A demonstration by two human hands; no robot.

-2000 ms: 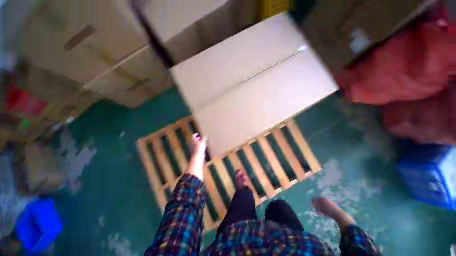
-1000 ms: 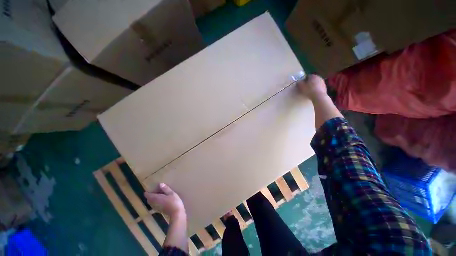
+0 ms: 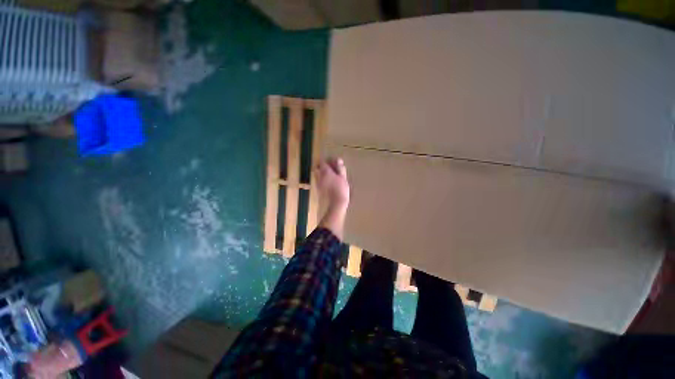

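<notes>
A large closed brown carton fills the right half of the view, with a seam across its top. It covers much of a light wooden pallet; pallet slats show at its left and below its near edge. My left hand holds the carton's left edge near the seam, its fingers partly hidden. My right hand cannot be made out; a dark blurred patch lies at the carton's far right edge.
A blue bin stands on the worn green floor at the left, near a white slatted object. Brown cartons are behind. A red stool-like object and part of a person are at lower left.
My left hand first reached the carton's side, then held its edge. The carton now looks larger and nearer. The view has turned left, and my right hand has gone from clear view.
</notes>
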